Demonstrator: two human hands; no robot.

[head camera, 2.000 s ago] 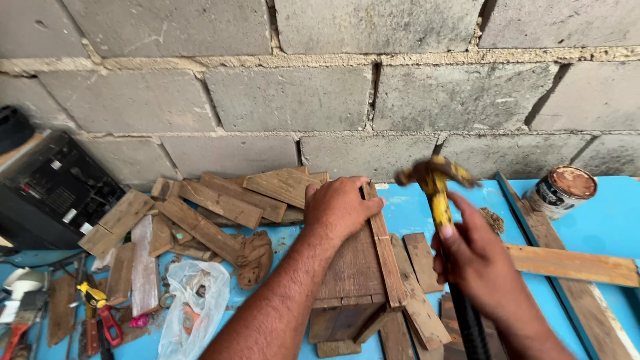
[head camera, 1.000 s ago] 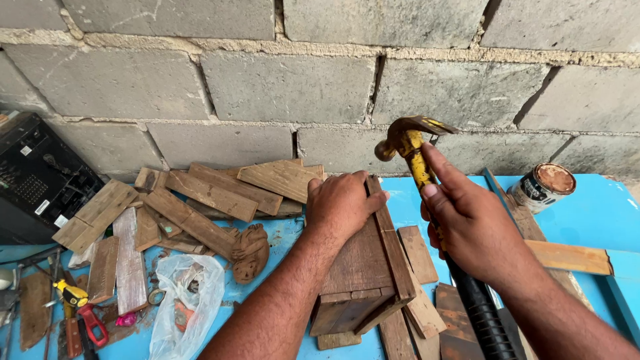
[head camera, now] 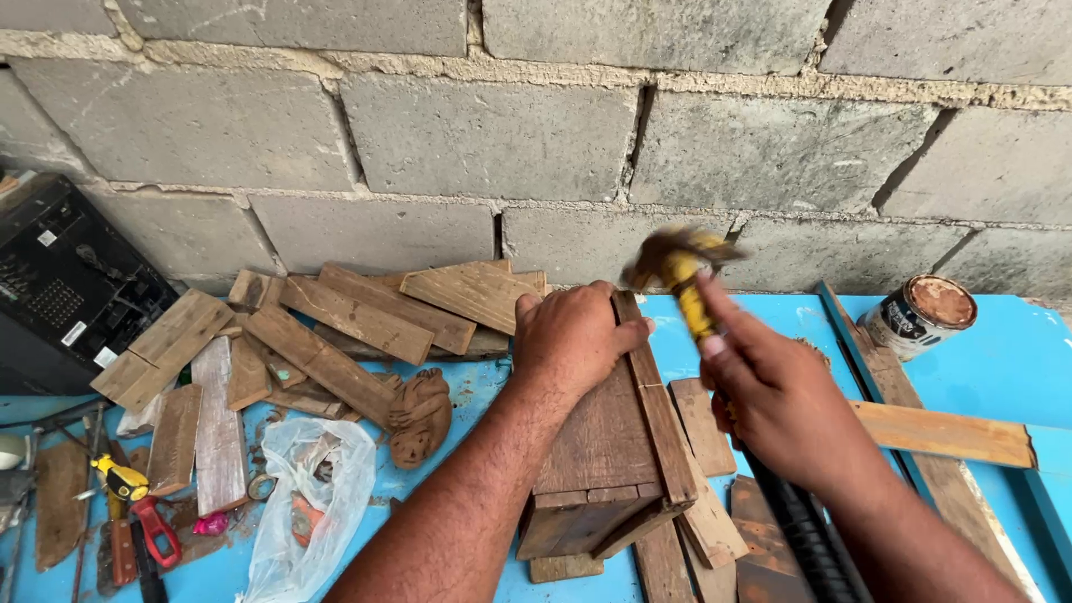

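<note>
A dark wooden box (head camera: 599, 440) stands on the blue tabletop, with a narrow wood strip (head camera: 657, 410) along its right upper edge. My left hand (head camera: 574, 335) grips the far end of the box, thumb over the strip. In my right hand (head camera: 775, 394) is a claw hammer (head camera: 687, 289), yellow near its head and with a black grip; its blurred head is raised just right of the strip's far end. The box's far end is hidden by my left hand. No nail can be made out.
Wood offcuts (head camera: 360, 322), a carved brown piece (head camera: 420, 417) and a clear plastic bag (head camera: 314, 502) lie left, near screwdrivers and a red-handled tool (head camera: 157, 532). A black appliance (head camera: 75, 285) stands far left. Right are a paint can (head camera: 921, 316), long boards (head camera: 946, 431) and a concrete block wall (head camera: 494, 134) behind.
The hammer has shifted in my right hand's swing, its head now lower relative to the box than one second ago. My left hand stays on the box.
</note>
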